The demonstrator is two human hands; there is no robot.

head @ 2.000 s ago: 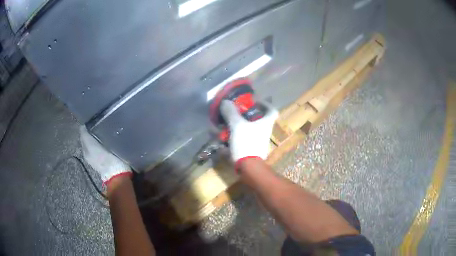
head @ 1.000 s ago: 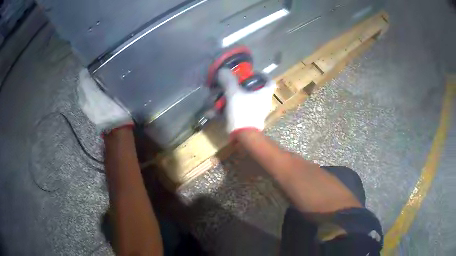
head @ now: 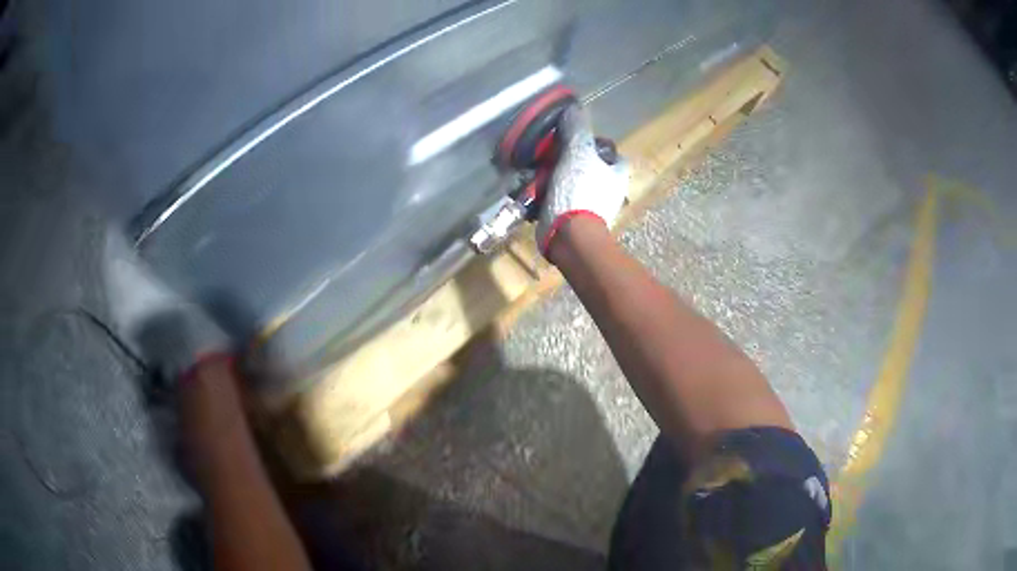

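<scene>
My right hand, in a white glove with a red cuff, grips a red and black air sander. The sander's round pad is tilted at the lower grey metal panel, near the right end of its bright handle-pocket strip; whether it touches cannot be told. A shiny silver air fitting sticks out from the sander's lower left. My left hand, gloved and blurred, is at the stack's left edge; its fingers are unclear and it holds no visible tool.
The stacked panels rest on a pale wooden pallet at floor level. A thin dark hose lies on the speckled concrete floor at the left. A yellow floor line runs down the right side. My shadow falls across the floor below the pallet.
The sander and right hand have moved right along the panel, from the pocket strip's left end to its right end. The left hand stays at the stack's left edge. The view has shifted.
</scene>
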